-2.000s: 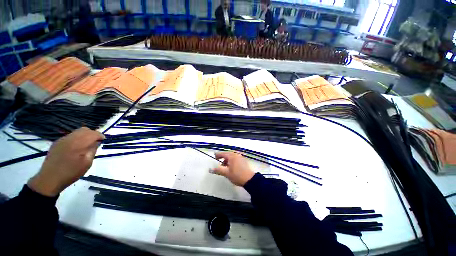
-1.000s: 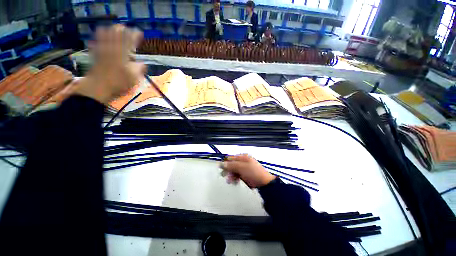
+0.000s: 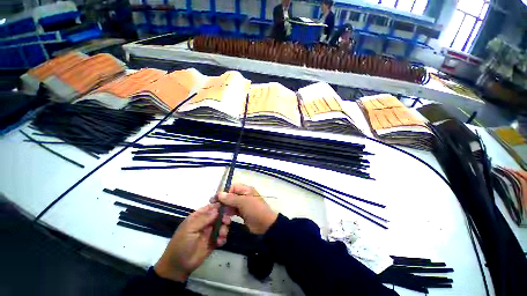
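A long narrow black strap (image 3: 237, 151) rises from my hands and points away over the strap pile. My left hand (image 3: 189, 241) is closed around its near end. My right hand (image 3: 249, 209) touches my left fingers and pinches the strap just above them. A fine thin line (image 3: 266, 196) sticks out beside my right hand; I cannot tell for certain what it is. The black paint pot (image 3: 260, 266) is below my right wrist, partly hidden by the sleeve. A bundle of black straps (image 3: 151, 219) lies under my hands and right forearm.
A crumpled white rag with dark smears (image 3: 350, 236) lies right of my forearm. More black straps (image 3: 271, 144) lie beyond the grey board (image 3: 294, 191). A separate long strap (image 3: 110, 162) slants to the left table edge. Orange-and-white stacks (image 3: 271, 104) line the far side. People (image 3: 282, 22) are in the background.
My left hand has come down from the upper left to meet my right hand near the table's front. The held strap now points away from me. The rag has come into view.
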